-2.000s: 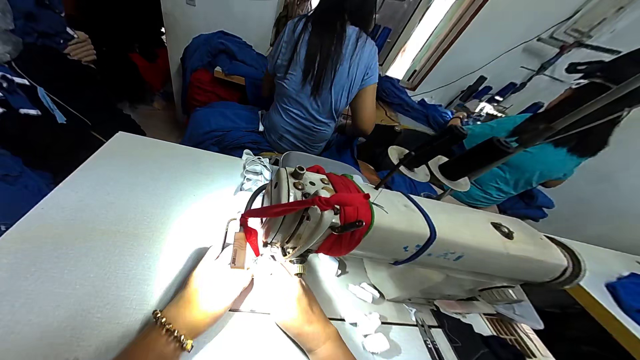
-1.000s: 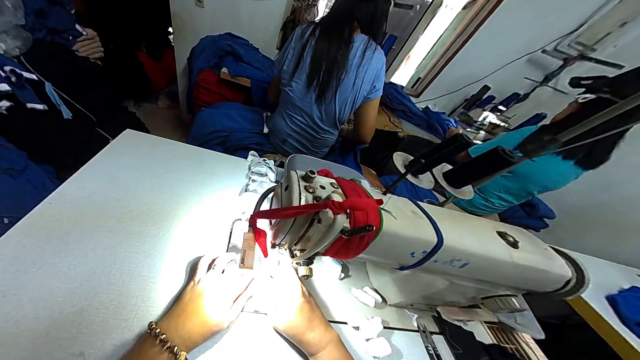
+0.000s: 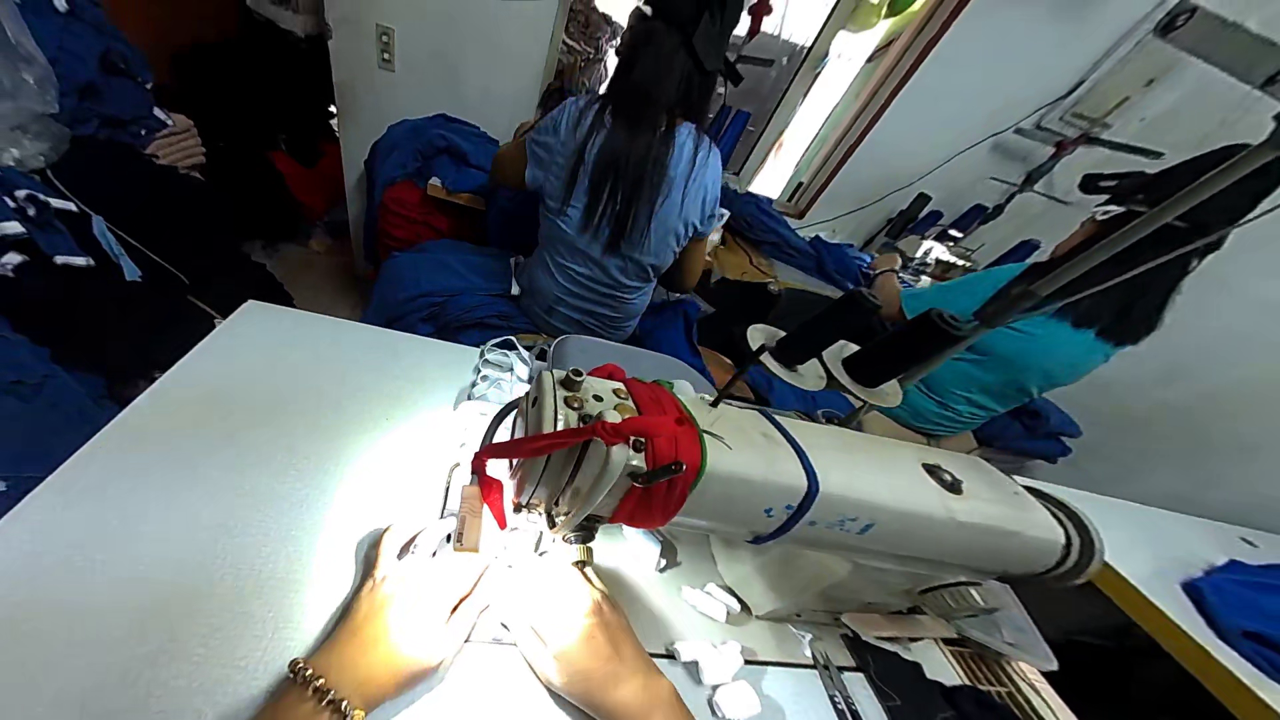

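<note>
A white industrial sewing machine [image 3: 860,490] stands on a pale table, a red cloth [image 3: 655,450] tied around its head. Under the needle area, in strong glare, are both my hands. My left hand [image 3: 415,610], with a beaded bracelet [image 3: 325,690] on its wrist, lies on the table left of the needle. My right hand [image 3: 590,630] is close beside it, its fingertips below the machine head. The glare hides what the fingers touch or hold. A small brown tag-like piece [image 3: 468,518] stands just beyond my left fingers.
Small white folded pieces [image 3: 715,660] and dark tweezers or snips [image 3: 832,685] lie right of my hands. White straps [image 3: 502,370] and a grey bin [image 3: 630,360] sit behind the machine head. Black thread cones [image 3: 825,328] rise behind. Two people [image 3: 620,220] sit beyond among blue cloth.
Both hands stay close together by the needle, with only small shifts. The person in teal has leaned slightly.
</note>
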